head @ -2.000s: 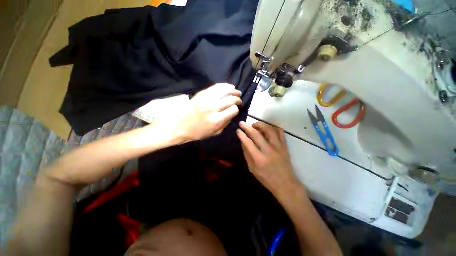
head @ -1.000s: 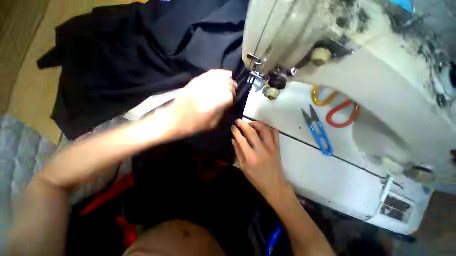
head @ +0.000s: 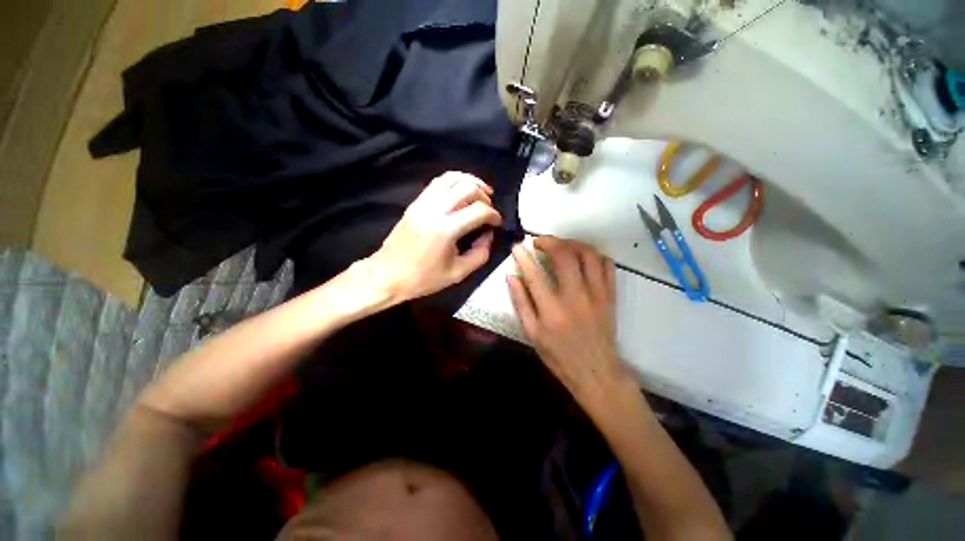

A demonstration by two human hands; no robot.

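Observation:
A large black to dark navy cloth (head: 265, 159) lies left of the white sewing machine head (head: 783, 127), its right edge running under the presser foot (head: 529, 144). My left hand (head: 444, 238) is on the cloth in front of the foot, thumb and fingers pinching the cloth near its edge. My right hand (head: 566, 291) lies palm down at the front left edge of the machine bed (head: 720, 359), fingers spread beside the cloth edge, holding nothing that I can see. The needle tip is too small to make out.
Blue thread snips (head: 677, 254) lie on the machine bed, blades toward the needle. A yellow loop (head: 677, 174) and a red loop (head: 730, 211) lie behind them. Brown cardboard (head: 85, 201) and quilted grey covering (head: 95, 359) are at the left.
My left hand has come down nearer my right hand, and the cloth edge there has shifted left, uncovering a pale corner of the bed. The machine appears slightly higher in view.

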